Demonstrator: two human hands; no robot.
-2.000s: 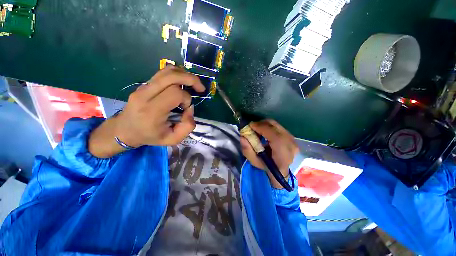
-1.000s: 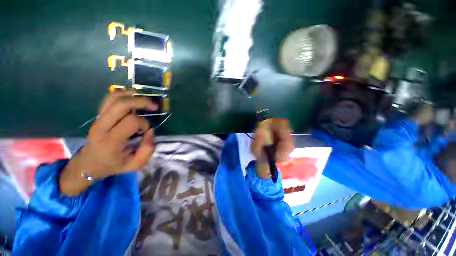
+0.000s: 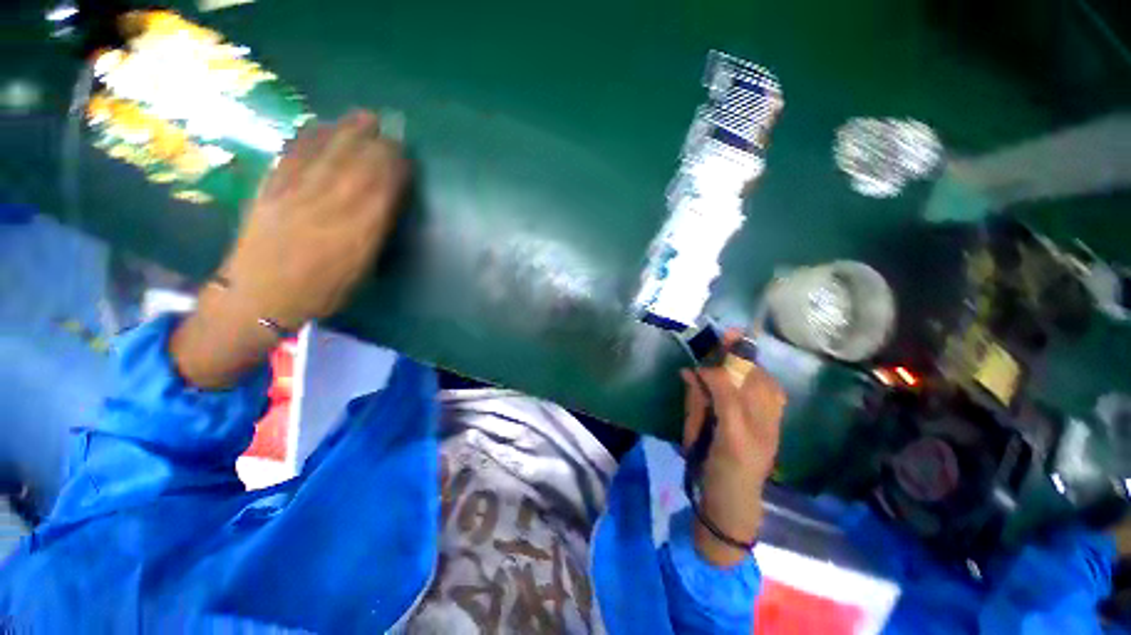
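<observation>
My left hand (image 3: 320, 223) is blurred, back up, over the mat just right of a bright batch of green and yellow boards (image 3: 186, 112). Its fingertips are hidden, so I cannot tell whether it holds anything. My right hand (image 3: 738, 416) is closed around the soldering iron (image 3: 738, 370), whose cream grip shows between the fingers and whose cord runs down by the wrist. The iron's tip is not clear. A small dark LCD module (image 3: 702, 341) lies just beyond my right fingers, at the near end of the long stack of LCD modules (image 3: 701, 230).
The whitish cup (image 3: 874, 310) stands right of the stack, with a silvery clump (image 3: 887, 155) behind it. A red light (image 3: 895, 376), a yellowish block (image 3: 996, 372) and a dark fan (image 3: 924, 471) are at the right. A blurred, pale arm-like shape (image 3: 1054, 165) shows at the upper right.
The view has shifted. My left hand has left the column of modules beside it and moved to the batch at the left. My right hand with the iron is now close to the stack's near end.
</observation>
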